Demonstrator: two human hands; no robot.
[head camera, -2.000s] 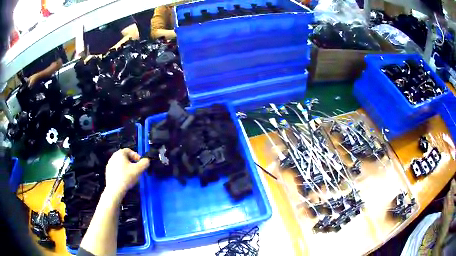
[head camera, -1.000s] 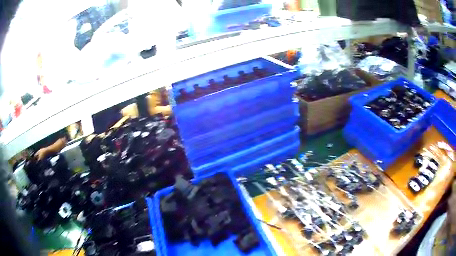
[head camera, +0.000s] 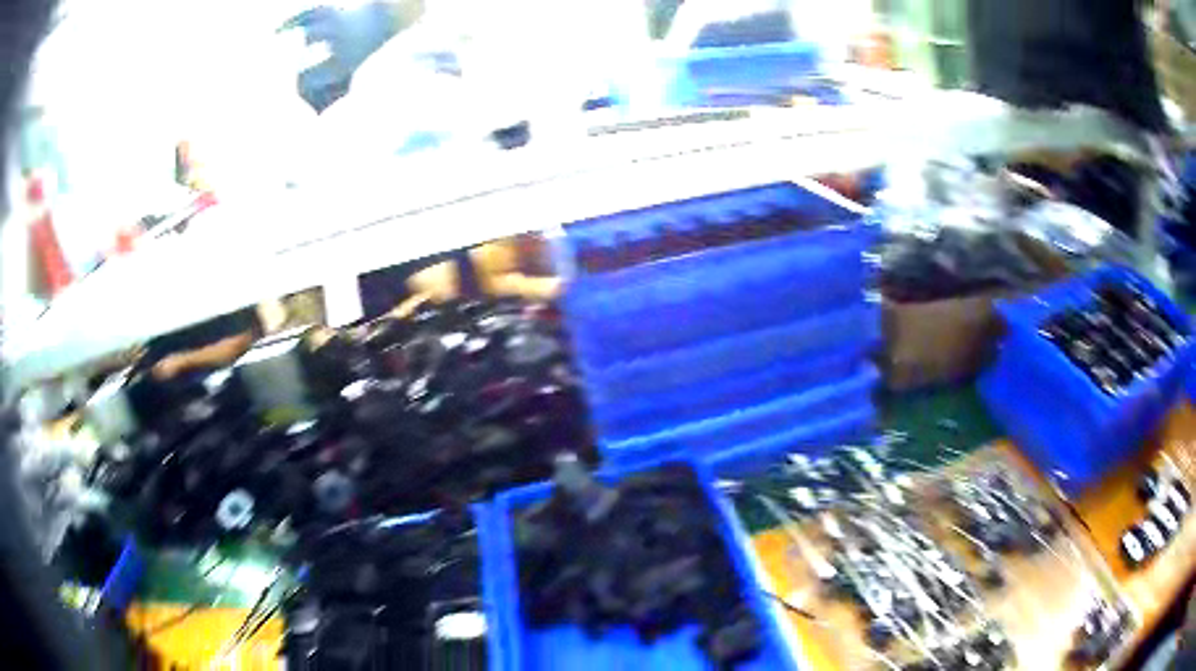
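Note:
Neither of my hands is in the picture. Nearest in front of me, a blue plastic bin (head camera: 496, 590) holds a loose pile of black housings (head camera: 630, 551), with bare blue floor at its front edge. Left of it, a second bin is packed with dark housings (head camera: 380, 590); its lower part is cut off by the picture's bottom edge. A small pale patch (head camera: 460, 625) shows at its right side. The picture is blurred by motion.
Stacked blue bins (head camera: 735, 354) stand behind. Right are cable assemblies (head camera: 892, 564), a cardboard box (head camera: 938, 344) and a far blue bin (head camera: 1069, 413). A dark heap of parts (head camera: 433, 406) lies back left, with other people's arms (head camera: 203, 357) behind it. A white rail (head camera: 433, 210) crosses above.
The view has tilted up, then swung left, so the bench things sit lower and, since the last frame, further right. My left hand, earlier over the bins, has left the picture.

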